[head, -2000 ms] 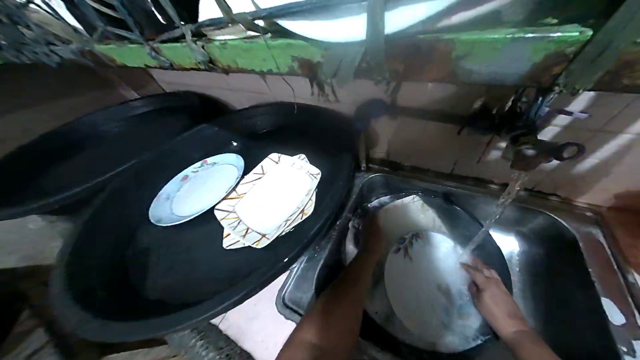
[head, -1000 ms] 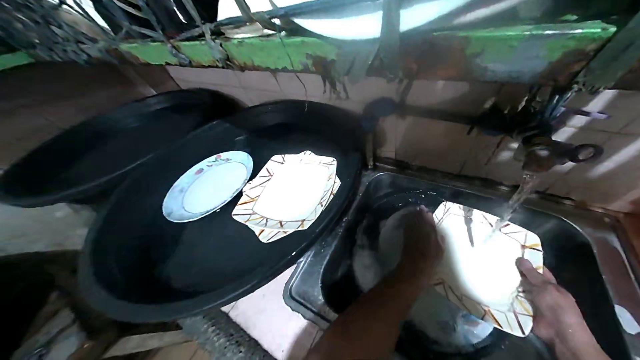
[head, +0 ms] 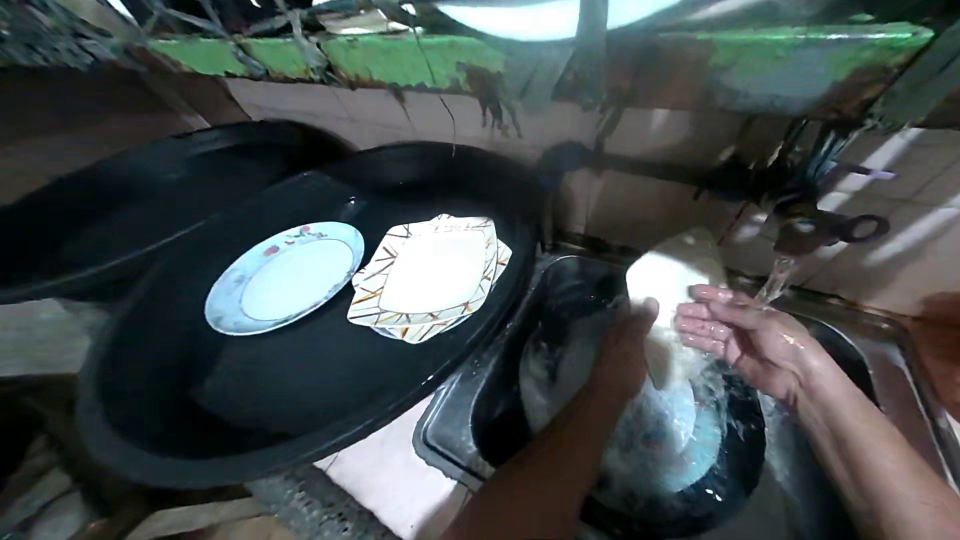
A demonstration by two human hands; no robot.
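Observation:
My left hand [head: 626,349] grips the left edge of a white plate [head: 664,281], raised and tilted above a dark basin [head: 742,465] in the sink. Open, with wet fingers spread, my right hand [head: 742,330] is at the plate's right side; whether it touches the plate is hard to tell. Water runs from the faucet [head: 806,225] just behind my right hand. Under my hands, other plates [head: 675,442] lie in the basin's splashing water. Left of the sink, a round flowered plate [head: 300,277] and stacked white plates with brown line patterns [head: 435,270] rest in a large black tub [head: 300,397].
A second black tub [head: 150,202] stands at the far left, behind the first. The metal sink rim [head: 450,427] borders the near tub and pale tiles [head: 390,465]. A green, worn ledge [head: 405,60] runs along the tiled wall above.
The patterned plate, earlier held broad face up under the faucet between both hands, is no longer seen that way. A plate now stands tilted in my left hand, and my right hand's fingers have opened.

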